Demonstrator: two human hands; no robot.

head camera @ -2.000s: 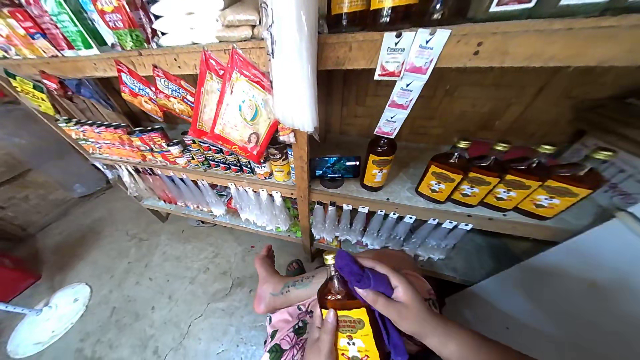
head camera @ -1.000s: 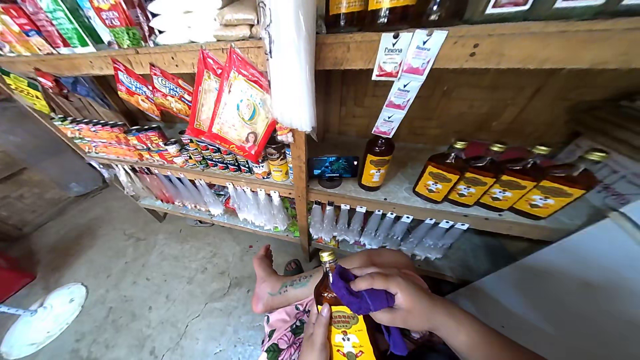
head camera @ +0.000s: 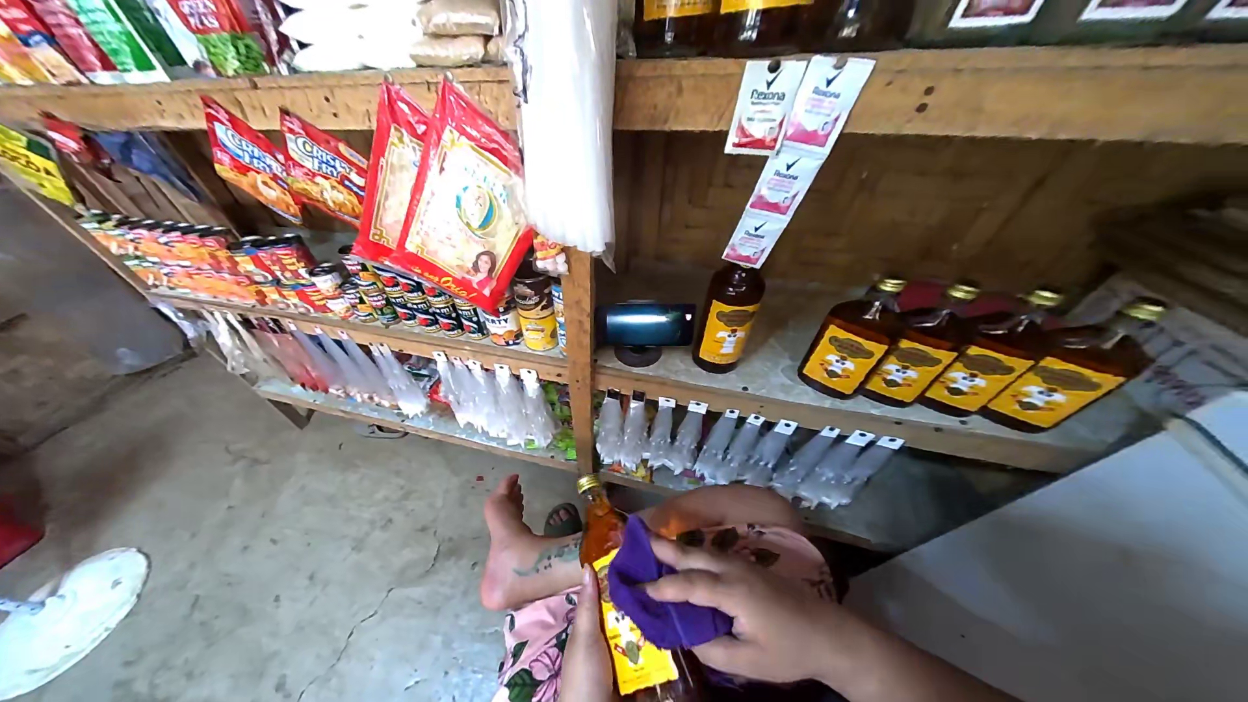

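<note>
A brown glass liquor bottle (head camera: 634, 624) with a gold cap and yellow label stands tilted over my lap. My left hand (head camera: 585, 648) grips its left side, thumb along the edge of the label. In my right hand (head camera: 751, 604) is a bunched purple cloth (head camera: 663, 595), pressed on the bottle's front and right side over part of the label. The bottle's base is cut off by the frame. On the shelf ahead, several like bottles (head camera: 848, 341) stand in a row at the right, and a single bottle (head camera: 728, 327) stands beside a phone (head camera: 645, 325).
Wooden shelves (head camera: 936, 93) hold cans (head camera: 448, 312) and hanging snack packs (head camera: 468, 195). Filled plastic bags (head camera: 721, 444) hang under the middle shelf's edge. Right of my lap is a white panel (head camera: 1072, 575); at lower left, a round white base (head camera: 78, 614) is on the concrete floor.
The cloth and my right hand have shifted over the bottle's front and now cover part of the label that showed a second ago. The bottle is turned somewhat.
</note>
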